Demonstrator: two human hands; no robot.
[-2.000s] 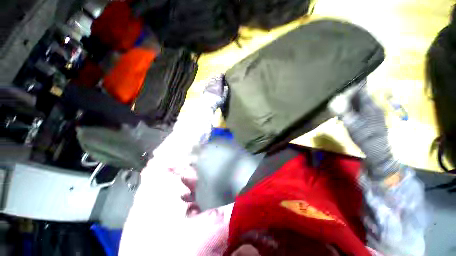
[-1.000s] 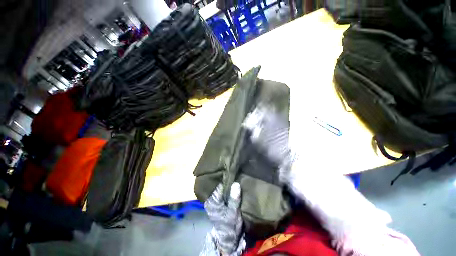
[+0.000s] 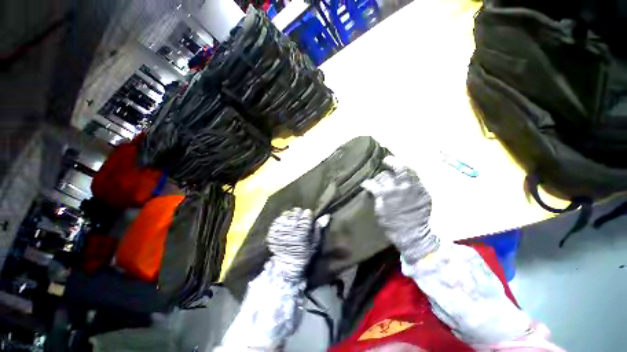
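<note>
An olive-green backpack [image 3: 295, 184] lies on the yellow table's near edge, its smooth face up and a zipper edge running between my hands. My left hand [image 3: 292, 237], in a grey-white knitted glove, is closed on the bag's near side. My right hand [image 3: 402, 203], gloved the same way, grips the bag's right edge near its rounded end. Dark thin straps [image 3: 322, 311] hang down below the bag. Blue-handled thread snips [image 3: 460, 166] lie on the table right of the bag.
Stacks of dark folded bags [image 3: 240, 103] stand at the table's far left. Orange bundles [image 3: 148, 237] and more olive bags [image 3: 196, 240] are at left. A large pile of olive backpacks [image 3: 550, 89] is at right, with straps hanging over the yellow table's [image 3: 405, 69] edge.
The backpack has turned from upright to lying flatter and slanting left. My right hand has moved from the bag's middle to its right edge. My left hand remains on its near side.
</note>
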